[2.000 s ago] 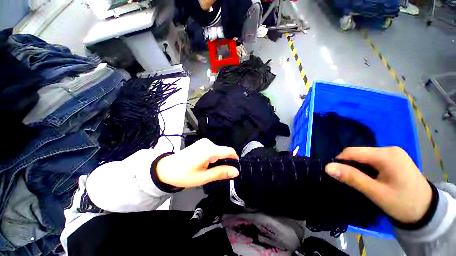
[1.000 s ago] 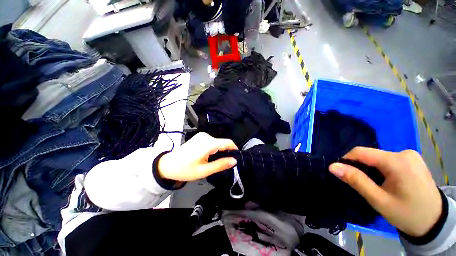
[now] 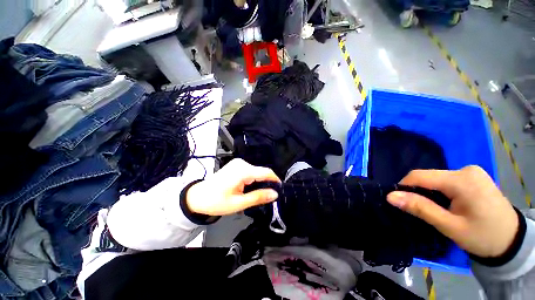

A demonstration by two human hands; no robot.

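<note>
A black garment is held up over my lap, its waistband stretched between my hands and showing pale dashed lines. My left hand pinches the left end of the band between thumb and fingers. My right hand pinches the right end, near the blue crate. A small white loop hangs from the band just beside my left fingertips. No tool can be made out at the fingertips.
A blue crate with black cloth inside stands at right. A black garment pile lies ahead, before a red stool and a seated person. A black drawstring bundle lies on the white table. Folded jeans are at far left.
The white loop has swung from slanting to hanging down, and its opening shows. The hands keep their pinch with the band still stretched; they have shifted only slightly.
</note>
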